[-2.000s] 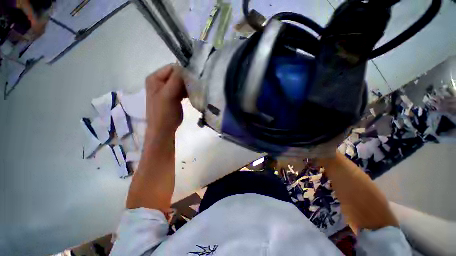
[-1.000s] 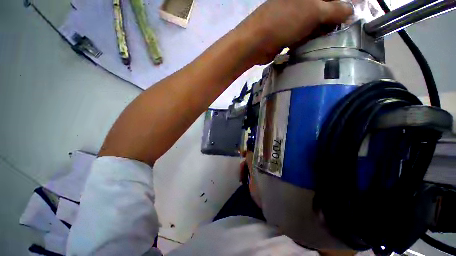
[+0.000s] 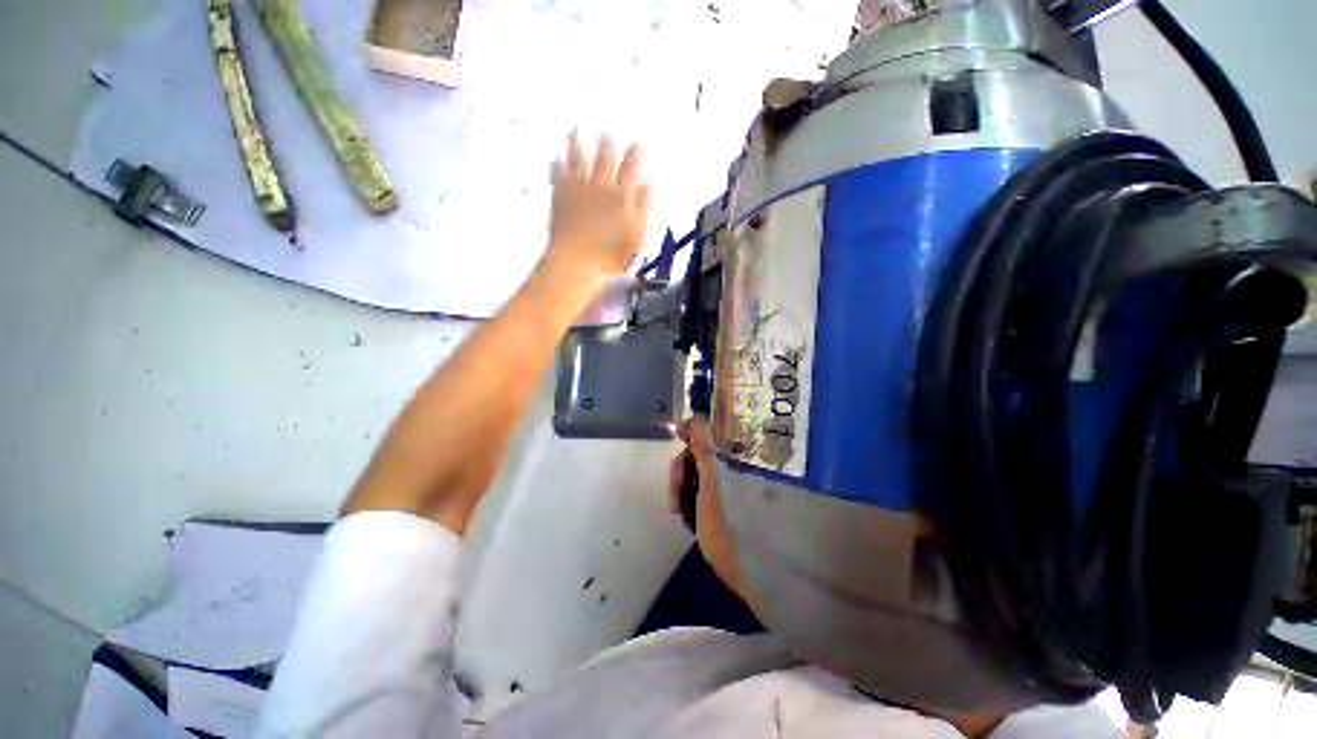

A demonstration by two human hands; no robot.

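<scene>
The straight-knife cutting machine, blue and silver with a plate marked 7001, fills the right of the view. Its grey base plate lies on the table at the edge of the lay. My left hand lies with fingers spread on the pale paper marker, left of the machine, holding nothing. My right hand shows only partly below the machine body, by a dark part at its lower left; its grip is mostly hidden. The knife and cut edge are largely hidden.
Two yellow-green weight bars and a small open box lie on the paper at upper left. A metal clamp sits on the lay's edge. Cut pieces lie at lower left on the white table. Black power cable coils round the motor.
My left hand has left the top of the machine and come down onto the paper with fingers spread. The bars, box and clamp have shifted left and up in view.
</scene>
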